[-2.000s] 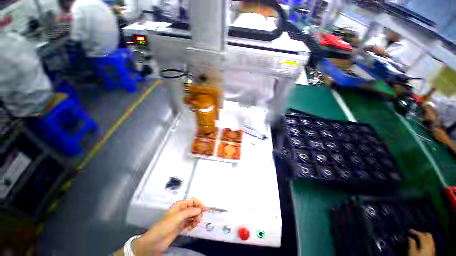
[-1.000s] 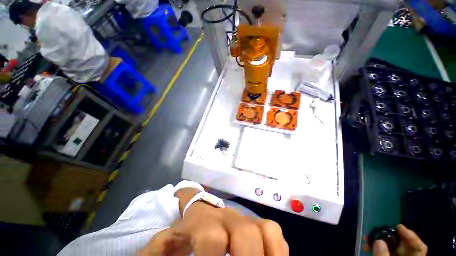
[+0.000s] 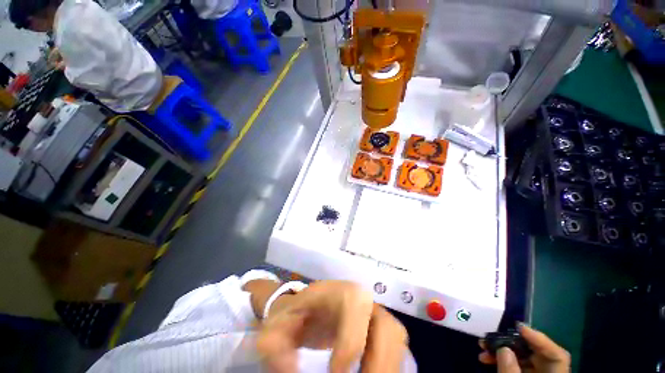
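Note:
My right hand [image 3: 536,353] holds a round black housing [image 3: 504,339] between thumb and fingers at the lower right, beside the machine's front corner. My left hand [image 3: 332,328] is blurred at the bottom centre, fingers bent and pointing down; whether it holds anything cannot be told. Four orange-brown fixture nests [image 3: 421,178] stand two by two on the white machine table [image 3: 299,244]. The back left nest has a dark round part [image 3: 379,140] in it, below the orange-gold press head [image 3: 380,95]. Small black parts [image 3: 327,215] lie in a pile at the table's left.
A black blister tray [image 3: 583,171] of round housings is on the green bench [image 3: 561,291] at right. A pale tube [image 3: 470,138] lies at the table's right rear. A red button [image 3: 435,310] and green button [image 3: 464,315] are on the front edge. A person [image 3: 109,58] sits far left.
Since one second ago, my right hand has moved left with the housing, towards the machine. The press head now stands clear above the back left nest, showing its dark part. The view has shifted slightly.

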